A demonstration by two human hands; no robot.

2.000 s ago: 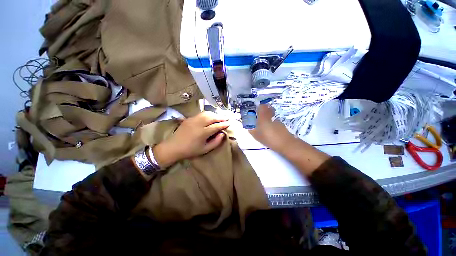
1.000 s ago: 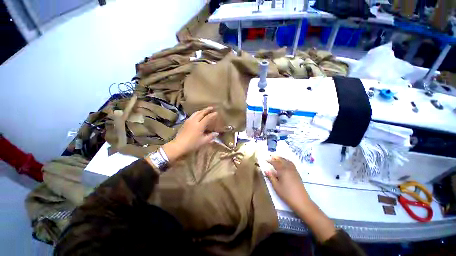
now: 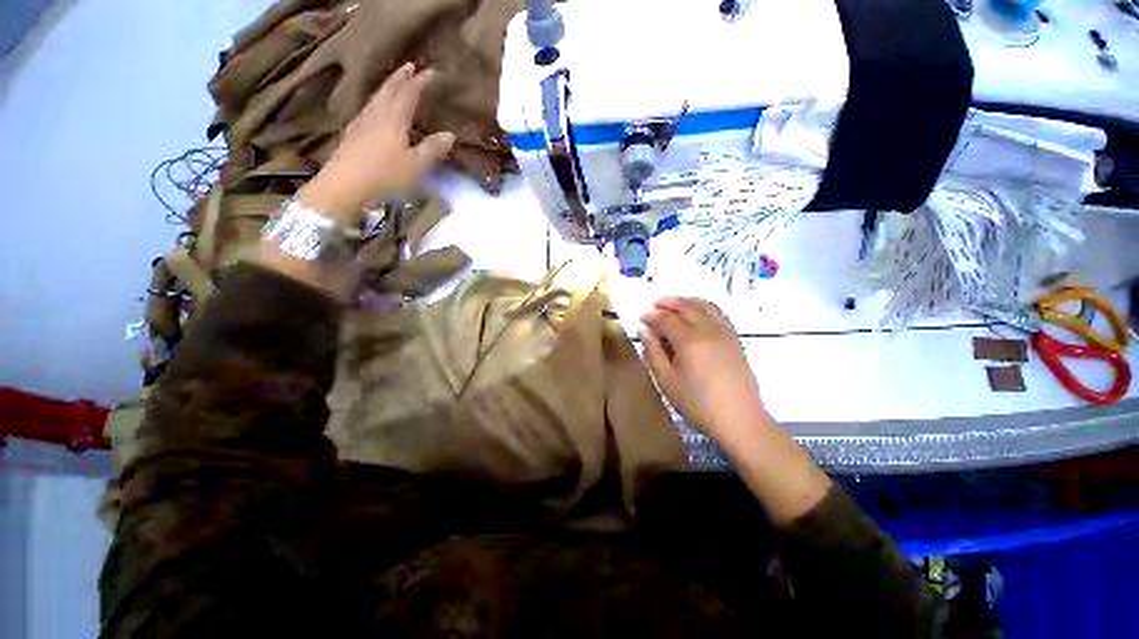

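Note:
The tan-brown garment piece [image 3: 500, 387] lies from below the needle area down over the table's front edge and my lap. The sewing machine [image 3: 700, 63] stands behind it, white with a blue stripe; its presser foot area [image 3: 608, 250] is lit and its fine detail is washed out. My left hand [image 3: 381, 144] is slightly blurred, fingers spread, over the brown cloth pile [image 3: 312, 63] left of the machine head; it grips nothing visible. My right hand [image 3: 700, 356] is above the white table, right of the garment, with bent fingers and nothing visible in it.
Brown cloth straps [image 3: 237, 212] are heaped at left. Bunches of label tapes [image 3: 737, 206] lie by the machine, and a black cloth band [image 3: 893, 100] wraps its arm. Scissors [image 3: 1080, 356] and two brown swatches [image 3: 999, 350] are at right. A blue bin [image 3: 1074, 580] is below.
My left hand has moved from the garment by the needle, up and left to the pile. My right hand has moved back from the needle area. The camera view has shifted.

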